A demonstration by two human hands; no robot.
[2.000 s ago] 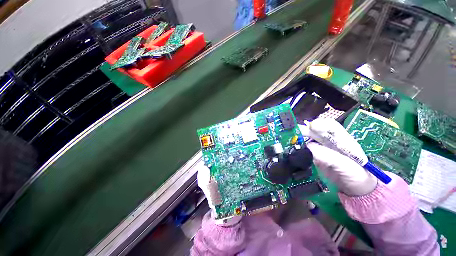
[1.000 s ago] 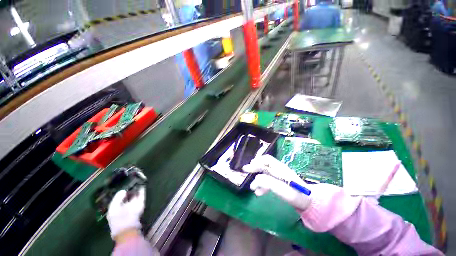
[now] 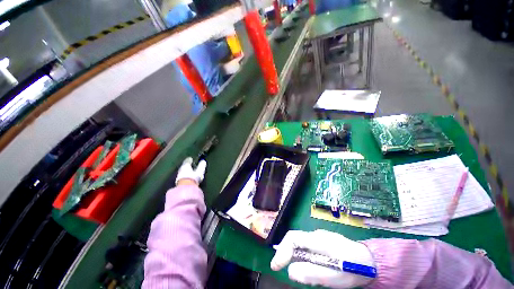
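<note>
My left hand [image 3: 191, 171], white-gloved, is over the green conveyor belt with fingers apart, just short of a small-looking circuit board [image 3: 208, 147]; I cannot tell if they touch. Another circuit board [image 3: 123, 261] lies on the belt at the lower left, dark, blurred and partly behind my pink sleeve. My right hand [image 3: 324, 258], white-gloved, holds a white marker pen with a blue end [image 3: 359, 269] over the table's near edge. A circuit board [image 3: 358, 188] lies flat on the green mat, pale traces up, on a yellow sheet.
A black tray [image 3: 224, 210] beside the belt holds a dark phone-like object and paper. Written sheets [image 3: 428, 189] with a pink pen, stacked boards [image 3: 411, 132], a component-side board [image 3: 324, 136] and a yellow roll [image 3: 270, 136] are on the table. A red bin [image 3: 104, 200] holds boards beyond the belt.
The board from my hands now lies on the belt, let go by my left hand, which has moved forward along the belt. My right hand, still with the pen, has drawn back from the tray.
</note>
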